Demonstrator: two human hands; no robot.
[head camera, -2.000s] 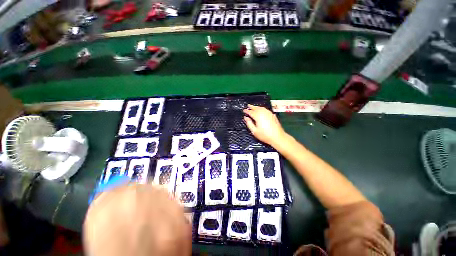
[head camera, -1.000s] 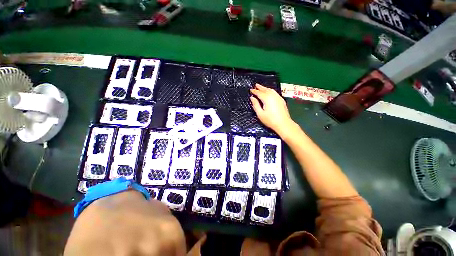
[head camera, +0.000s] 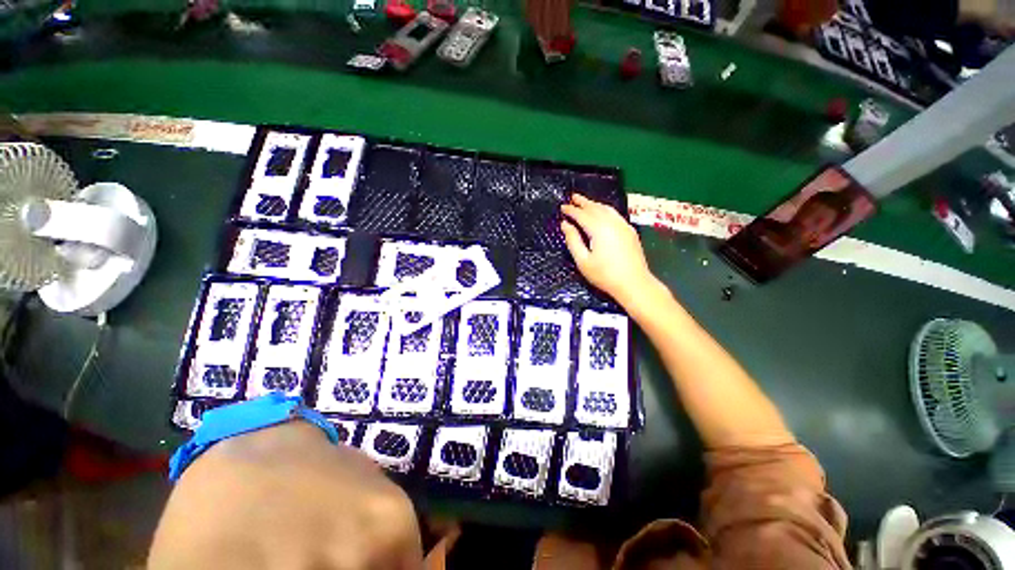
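A black parts tray (head camera: 384, 212) lies on the bench with pale long panels (head camera: 482, 345) in its pockets and shorter panels (head camera: 457, 451) in the front row. One loose pale panel (head camera: 445, 301) lies tilted across others near the middle. My right hand (head camera: 607, 247) rests on the upper right of the tray, over pockets without panels, and holds nothing visible. My left hand (head camera: 284, 501) is large and close at the bottom left, below a blue wristband (head camera: 250, 429). Its fingers are hidden, so I cannot tell its grip. It covers the tray's front left.
A white desk fan (head camera: 95, 239) stands left, and a greenish fan (head camera: 952, 384) far right. A phone (head camera: 796, 223) is by the grey post (head camera: 935, 123). The green conveyor belt (head camera: 445, 106) carries red and silver parts (head camera: 467, 36). A second tray shows across the belt at upper right.
The view has shifted, so the tray appears higher and the wristband shows more fully. Red and silver units on the belt have moved right. My right hand stays on the tray.
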